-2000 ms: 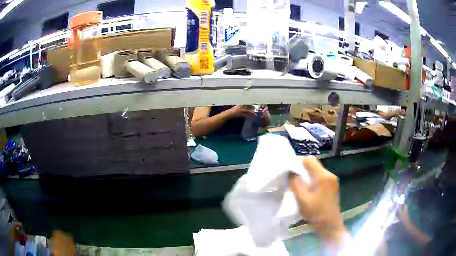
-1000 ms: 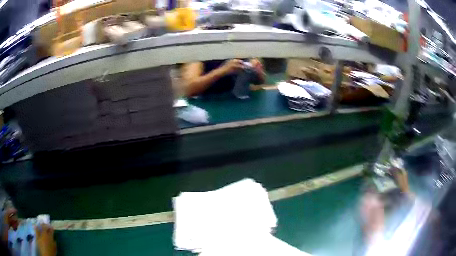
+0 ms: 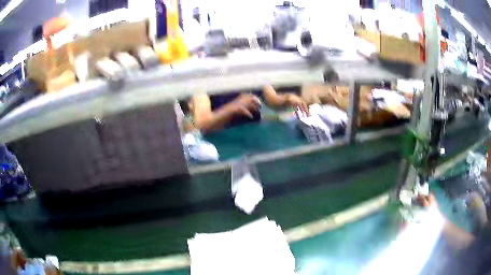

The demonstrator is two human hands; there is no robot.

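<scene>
A thick white paper stack (image 3: 242,250) lies at the front centre on the green bench, cut off by the bottom edge. A slim piece, white at its near end and grey or clear at its far end (image 3: 247,192), lies on the dark-green conveyor belt (image 3: 317,185) just beyond the stack. Neither of my hands can be made out in the picture.
A person's hands (image 3: 245,106) are across the belt, one by a white-grey pile (image 3: 317,129). Dark cartons (image 3: 107,150) stand behind the belt, left. A grey shelf (image 3: 215,75) crosses above. Blurred hands show lower left; a green press stand (image 3: 412,147) and other hands are right.
My right hand held white sheets two seconds ago and has left the view. The slim white piece now shows on the belt. The person opposite has moved one hand to the pile.
</scene>
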